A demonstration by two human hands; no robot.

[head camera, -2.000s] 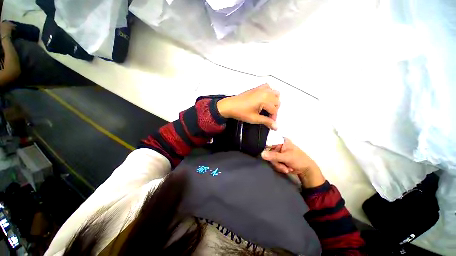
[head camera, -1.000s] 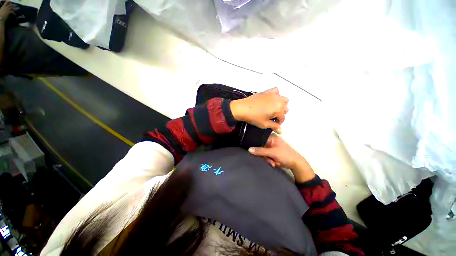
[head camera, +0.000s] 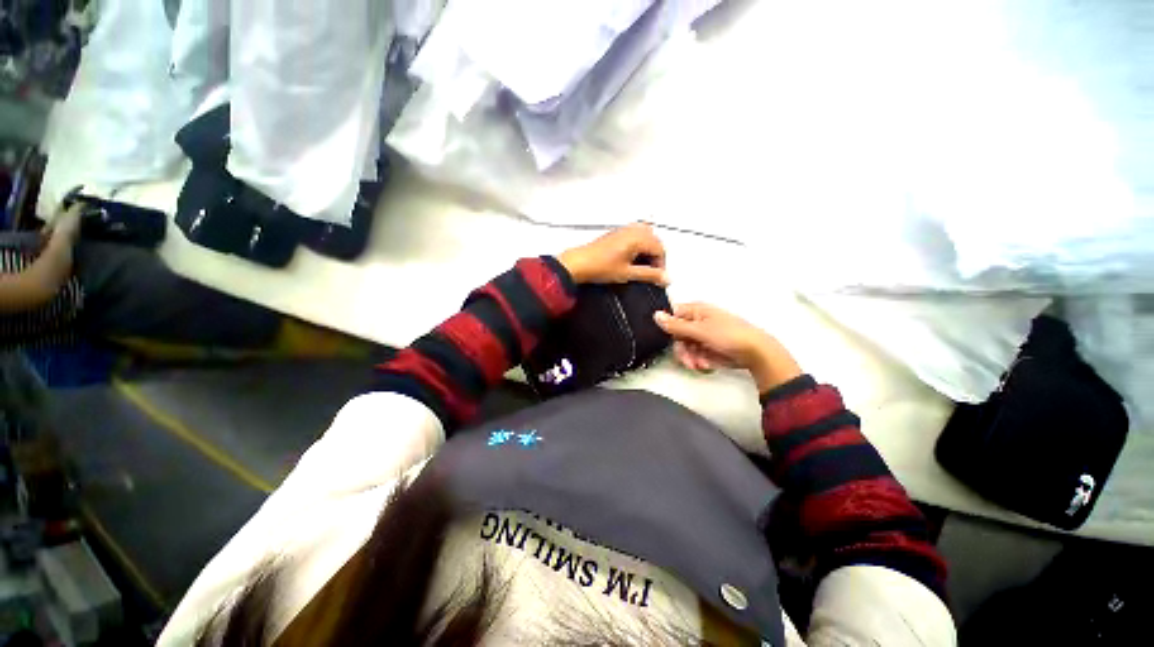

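A small black fabric bag (head camera: 585,339) lies in front of my apron, with a white logo near its lower left corner and a pale zip line across it. My left hand (head camera: 616,257) grips the bag's upper edge with bent fingers. My right hand (head camera: 713,338) pinches the bag's right edge between thumb and fingers. The zip pull is too small to make out, and my left hand and sleeve cover part of the bag.
White-lilac paper (head camera: 544,63) lies beyond my hands. Cloudy plastic (head camera: 1000,190) spreads at right, beside another black bag (head camera: 1044,436). More black bags (head camera: 234,215) lie at far left under white sheets. Another person's arm (head camera: 44,272) reaches a black item at the left edge.
The view has shifted, showing more of the far left table. The bag has turned, and its white logo now shows. White material seen at its right end two seconds ago no longer shows.
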